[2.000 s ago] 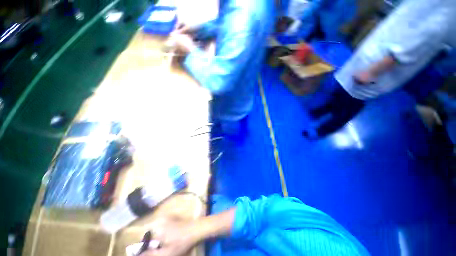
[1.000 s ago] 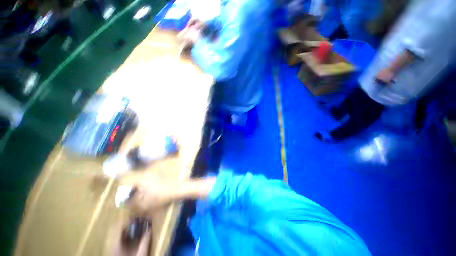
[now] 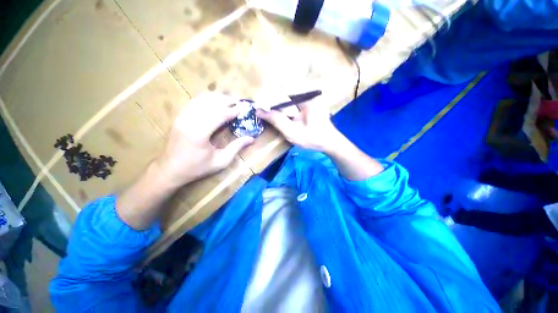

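A round unit with a shiny silvery face and dark rim is held over the bench near its front edge. My left hand grips it from the left with thumb and fingers. My right hand touches its right side with the fingertips and also holds a thin black pen-like tool, which points up to the right. A white pad shows beside the tool, blurred by glare. My fingers partly cover the unit's edges.
A heap of small dark parts lies on the cardboard-covered bench at left. A white cylinder with black band and blue end lies at the top, with a dark cable. Another person's blue sleeve is at upper right. A carton stands at far left.
The view has swung down and left onto the bench. My left hand and the dark parts now show clearly. Both hands are now together at the round unit; the dark box has left the view.
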